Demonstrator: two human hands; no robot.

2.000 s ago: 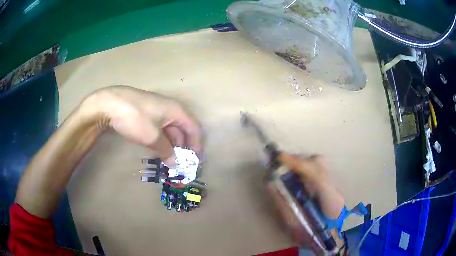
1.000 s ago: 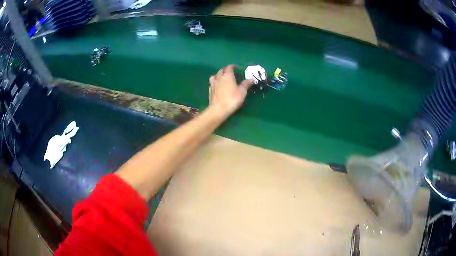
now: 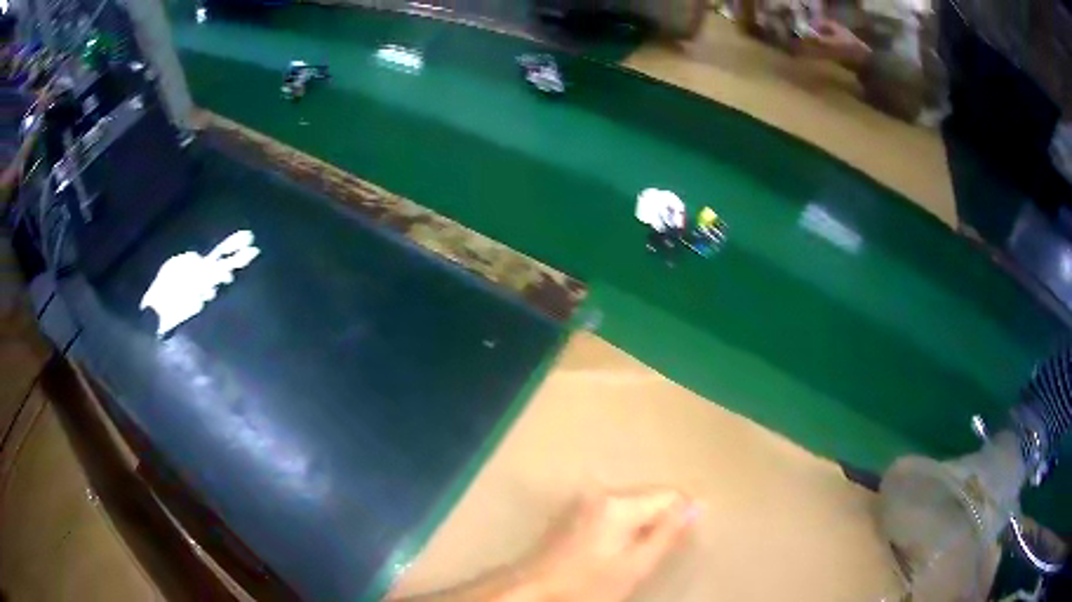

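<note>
A unit with a white round plastic part (image 3: 661, 211) and a small board with a yellow block (image 3: 708, 219) lies on the green conveyor belt, with thin wires and dark parts between them. My left hand (image 3: 623, 539) is over the tan sheet, away from the unit. It is blurred and loosely curled, with a small gap by the thumb, and no object shows in it. My right hand is out of the picture.
Two more units lie farther along the belt (image 3: 470, 153). A cloudy extractor hood (image 3: 946, 506) stands at the lower right. A white patch (image 3: 194, 282) shows on the dark table at left. Another person's hand (image 3: 837, 45) is across the belt.
My left hand has let go of the unit on the belt and drawn back to the tan sheet. My right hand and the soldering iron have left the picture. The camera view has shifted left.
</note>
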